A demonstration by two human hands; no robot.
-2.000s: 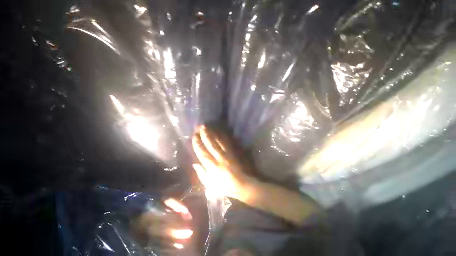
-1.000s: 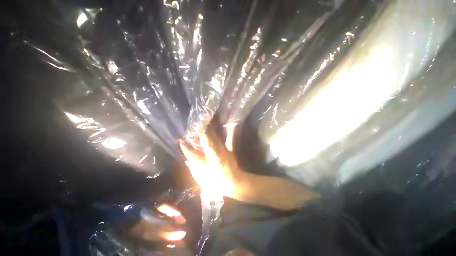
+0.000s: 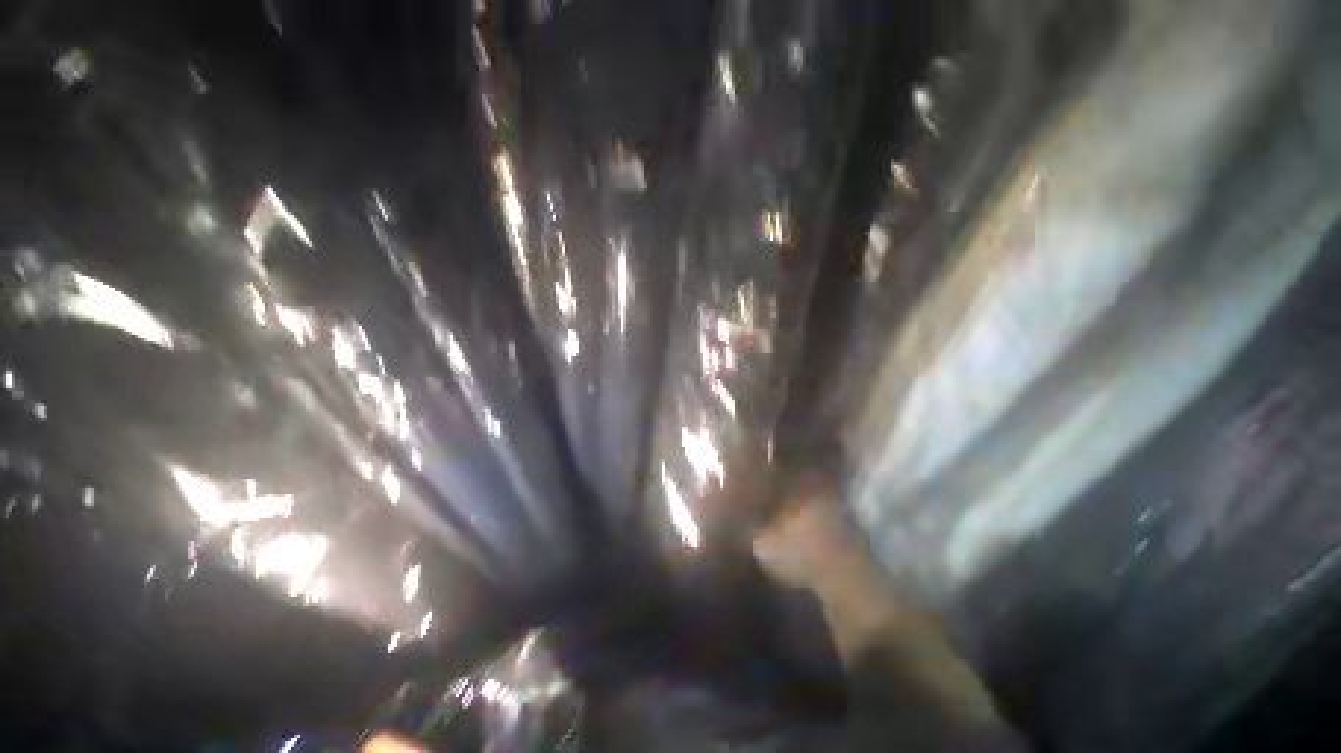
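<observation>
Bagged garments (image 3: 588,353), dark cloth under glossy clear film, fill most of the head view. Their film runs in folds toward the lower middle, where it is dark and blurred. My right hand (image 3: 799,533) is at the lower middle right against the film, with its forearm running down to the right. Its fingers are blurred or hidden, so its grip does not show. A small bright patch of my left hand (image 3: 393,744) shows at the bottom edge, left of the middle. The rest of it is hidden or cut off.
A pale, whitish-blue curved band (image 3: 1030,353), which I cannot identify, runs from the upper right down toward my right forearm. A dark surface lies beyond it at the far right.
My right hand has moved right and its bright fingers no longer show. My left hand has dropped almost out of view. The film folds have shifted and blurred.
</observation>
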